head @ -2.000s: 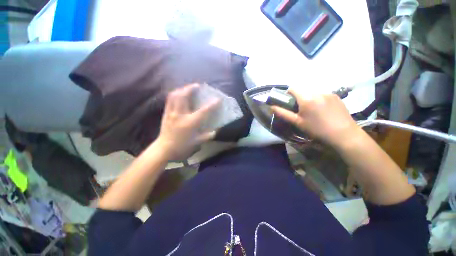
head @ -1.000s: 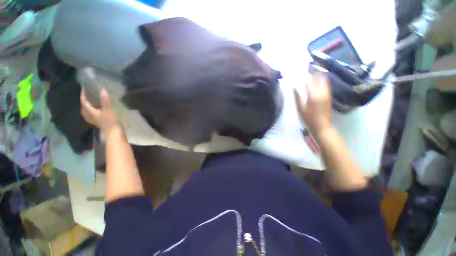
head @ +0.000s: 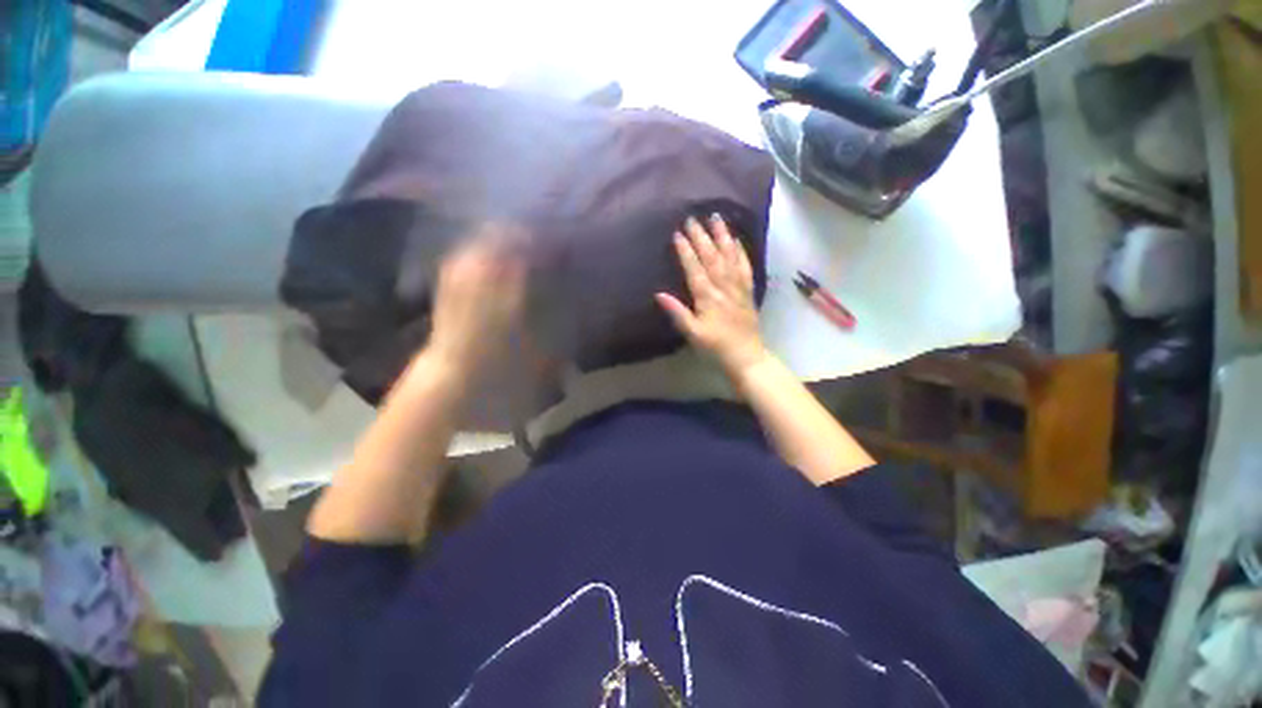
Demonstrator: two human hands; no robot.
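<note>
A dark brown-black garment (head: 609, 180) is draped over the right part of the padded grey arm (head: 180, 194). My left hand (head: 478, 297) is blurred over the middle of the garment; whether it grips cloth cannot be told. My right hand (head: 713, 291) lies with fingers apart on the garment's right end, holding nothing. The steam iron (head: 865, 152) stands to the right of the garment, in front of the dark tray (head: 830, 49) and partly over its edge.
Small red-and-black snips (head: 826, 300) lie on the white table (head: 941, 263) right of my right hand. The iron's pale cord runs off to the upper right. A second dark garment (head: 152, 429) hangs at the left. An orange-brown wooden piece (head: 1073, 436) is below the table's right edge.
The iron has been let go and stands at the right. The pale grey piece has left my left hand. Both hands are now over the garment, which lies bunched differently.
</note>
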